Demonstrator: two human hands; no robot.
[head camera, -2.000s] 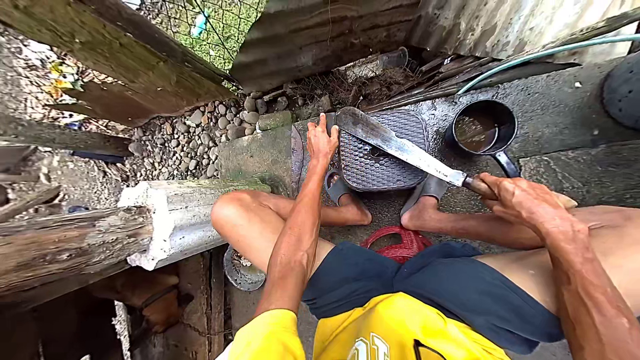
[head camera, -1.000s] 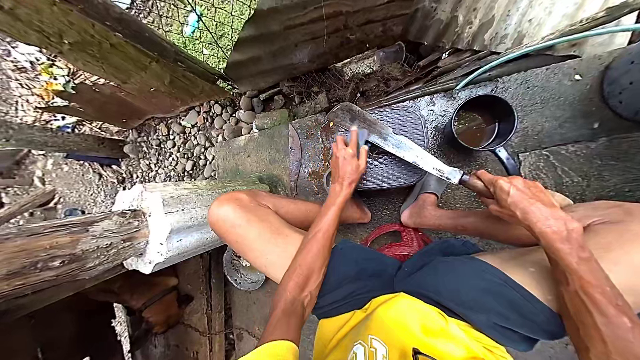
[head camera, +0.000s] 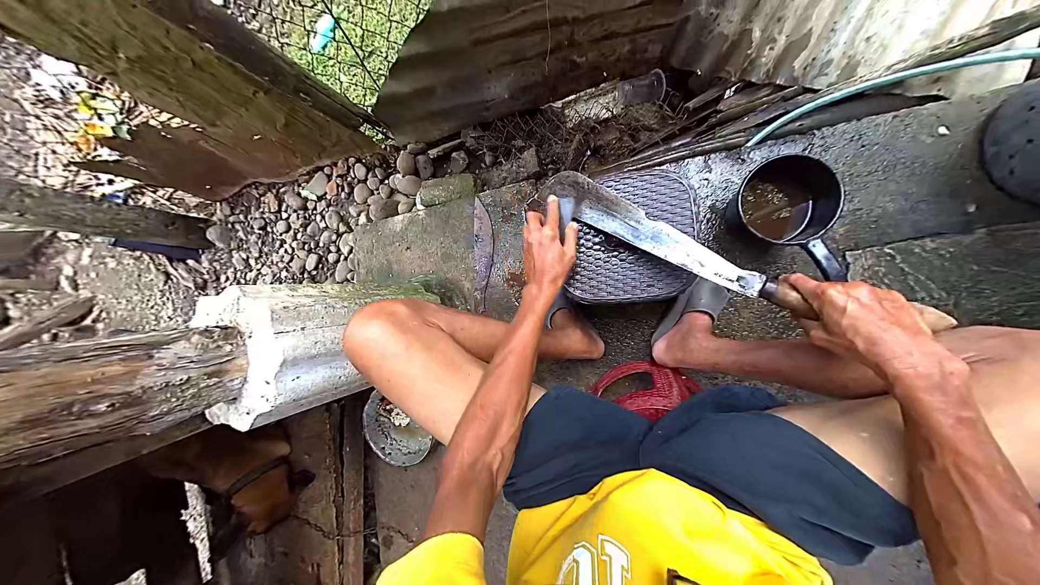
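Observation:
My right hand (head camera: 853, 317) is closed around the wooden handle of a machete (head camera: 674, 244), whose blade points up and left. My left hand (head camera: 550, 248) holds a small grey block (head camera: 566, 213), which looks like a sharpening stone, against the blade near its broad end. Beneath the blade is a dark woven-pattern plastic surface (head camera: 642, 280), between and beyond my feet. A black mug (head camera: 829, 203) with brownish water stands to the right of the blade, its handle toward me.
Red woven plastic (head camera: 650, 394) lies between my legs. A metal bowl (head camera: 398, 435) sits left of my thigh, near a brown dog (head camera: 252, 479) with a collar. Pebbles (head camera: 309, 236), a concrete block (head camera: 301, 341), corrugated metal (head camera: 520, 65) and a green hose (head camera: 877, 80) surround the spot.
My left hand was near the blade's broad end with fingers extended, then came lower over the blade with the grey block; now it is slightly left and farther up the blade. My right hand stays on the handle.

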